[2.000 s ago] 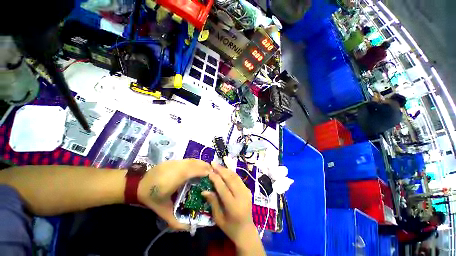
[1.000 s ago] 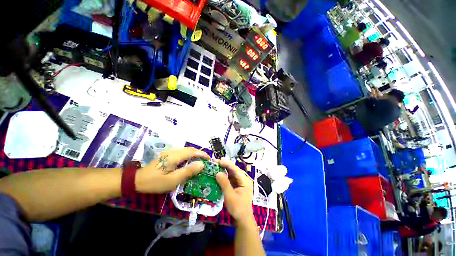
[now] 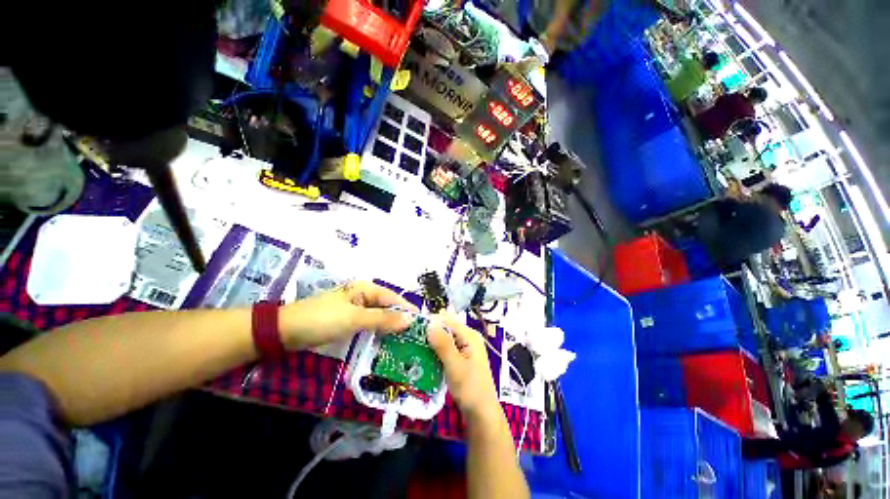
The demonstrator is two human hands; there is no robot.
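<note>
A green circuit board [image 3: 410, 364] lies in a white housing [image 3: 426, 407] at the table's front edge. Red and dark wires show at the housing's near end, where a white cable [image 3: 388, 423] leaves it. My left hand [image 3: 343, 315] reaches in from the left, its fingers and thumb at the board's far edge. My right hand [image 3: 463, 363] is at the far right corner, its thumb and fingers closed on the same edge. The fingertips nearly meet; what lies between them is partly hidden.
A white cover [image 3: 82, 259] lies at left. A dark blurred shape [image 3: 117, 78] blocks the upper left. A yellow knife [image 3: 289, 184], a socket panel [image 3: 397, 136] and a red-digit display [image 3: 501, 115] stand farther back. A blue bin [image 3: 593, 375] is at right.
Since a second ago my hands have shifted towards the board's far edge, showing more of the board. Two seconds ago they covered the housing. The dark shape at upper left has grown larger.
</note>
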